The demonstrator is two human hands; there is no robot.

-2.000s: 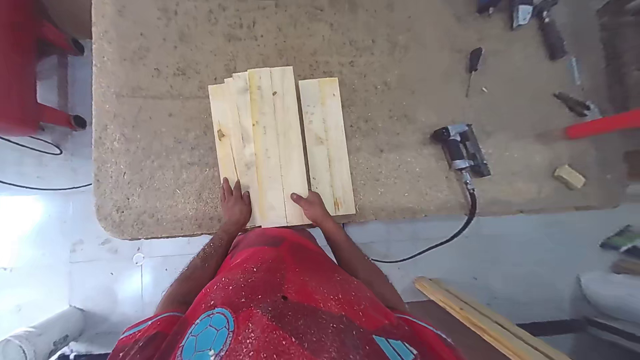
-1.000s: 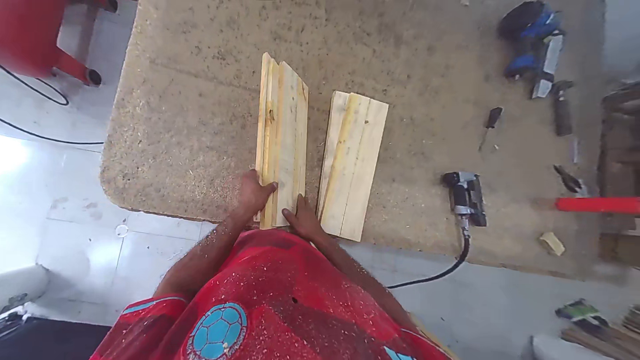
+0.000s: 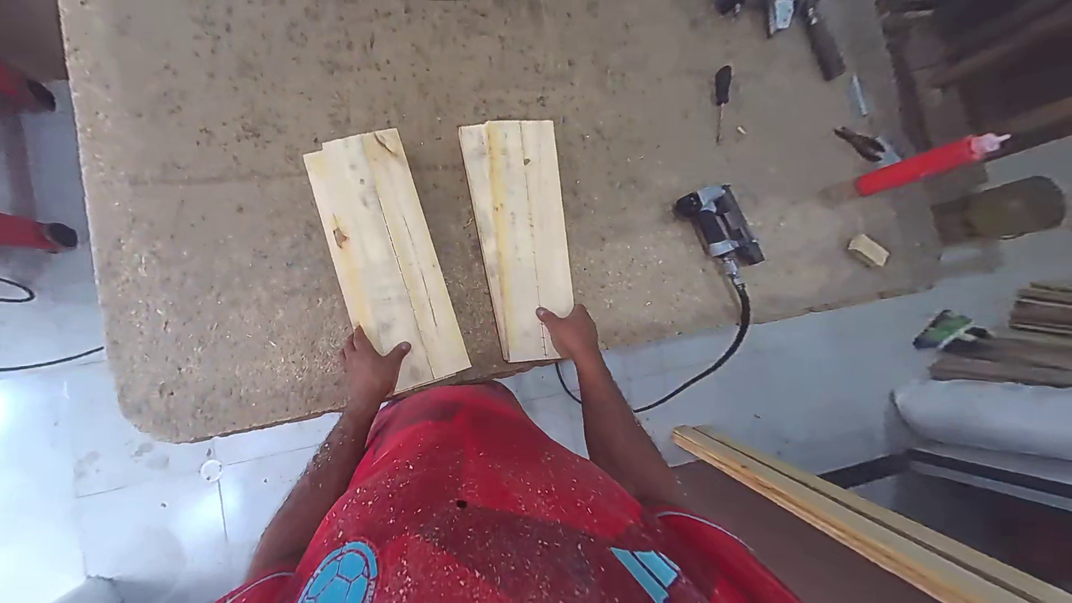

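Two stacks of pale wooden boards lie apart on the worktable, their lower ends by its near edge. My left hand [image 3: 373,365] grips the near end of the left stack of boards [image 3: 381,251], thumb on top and fingers at its left side. That stack tilts, its far end leaning left. My right hand [image 3: 571,332] holds the lower right corner of the right stack of boards [image 3: 523,234], thumb on top. The boards in each stack overlap unevenly, and dark lines run along the top ones. The undersides of both stacks are hidden.
On the worktable [image 3: 209,251] to the right lie a pneumatic nailer [image 3: 722,224] with a black hose, a screwdriver [image 3: 723,88], pliers [image 3: 863,144], a red tube [image 3: 917,165] and a small wood block [image 3: 868,250]. Long wooden strips [image 3: 821,511] stand at the lower right.
One second ago my two hands were together at the left stack, some of its boards tilted on edge. Now its boards lie flat, and my right hand has moved right onto the other stack.
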